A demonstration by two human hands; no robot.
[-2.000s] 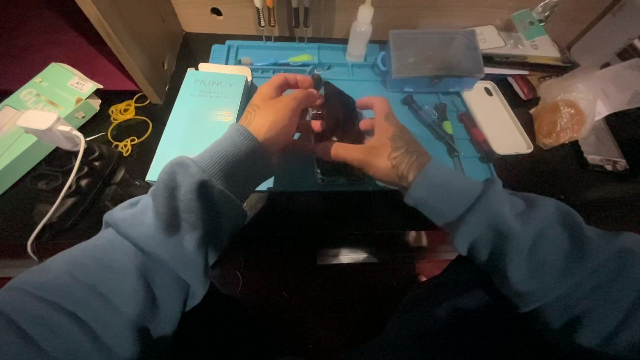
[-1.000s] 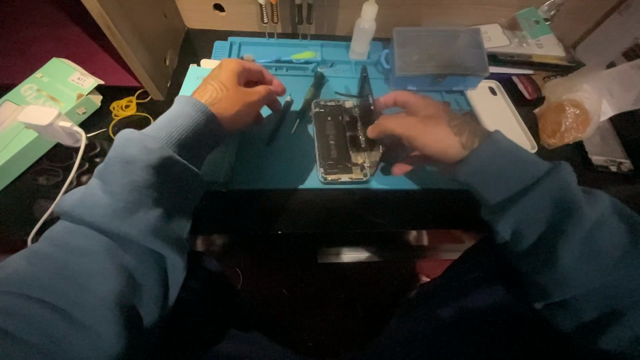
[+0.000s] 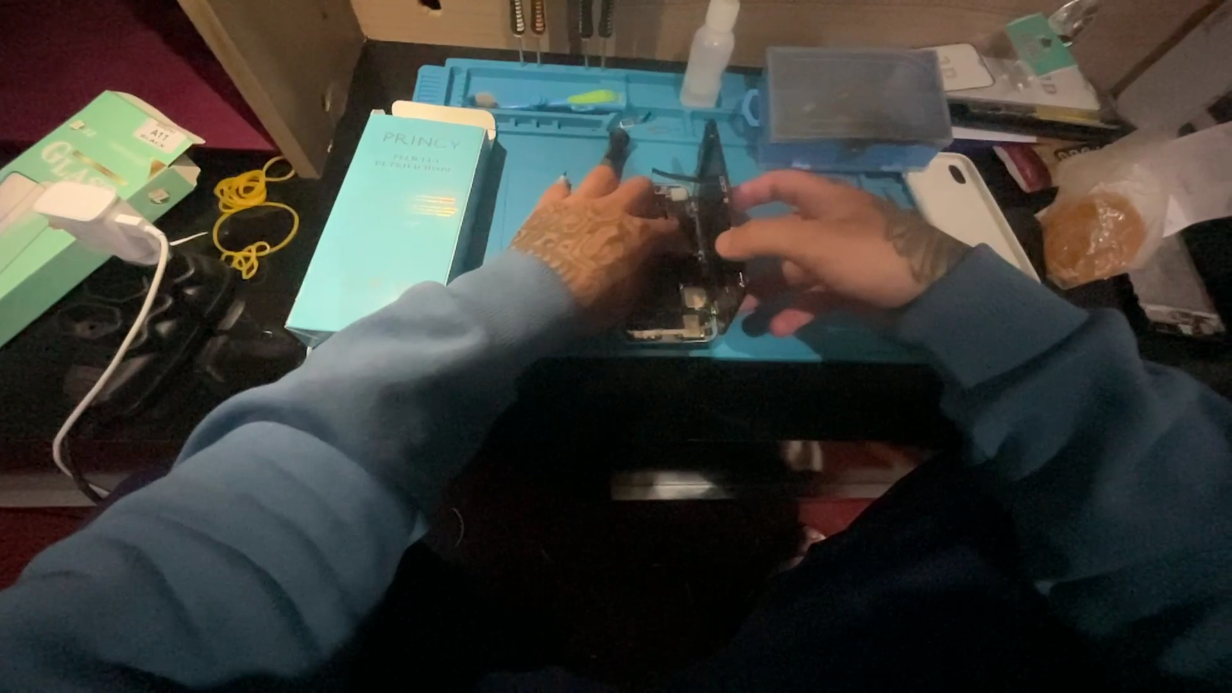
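An opened smartphone (image 3: 671,332) lies on the blue silicone work mat (image 3: 539,159), its inner parts showing. Its dark screen panel (image 3: 712,207) is tilted up along the right side, and my right hand (image 3: 833,245) grips that panel between thumb and fingers. My left hand (image 3: 602,231) is over the phone's left part, palm down; its fingertips are hidden, so whether it holds anything cannot be told. Just behind my left hand, the dark end of a tool (image 3: 618,144) shows on the mat.
A turquoise carton (image 3: 395,212) stands left of my left hand. Behind the phone are a white squeeze bottle (image 3: 709,58) and a blue-lidded plastic box (image 3: 852,106). A white phone case (image 3: 967,207) lies right. Yellow cord (image 3: 252,207) and a white charger (image 3: 96,221) are at left.
My left hand has moved right, from beside the tools on the mat to over the phone. My right hand stays at the raised screen panel.
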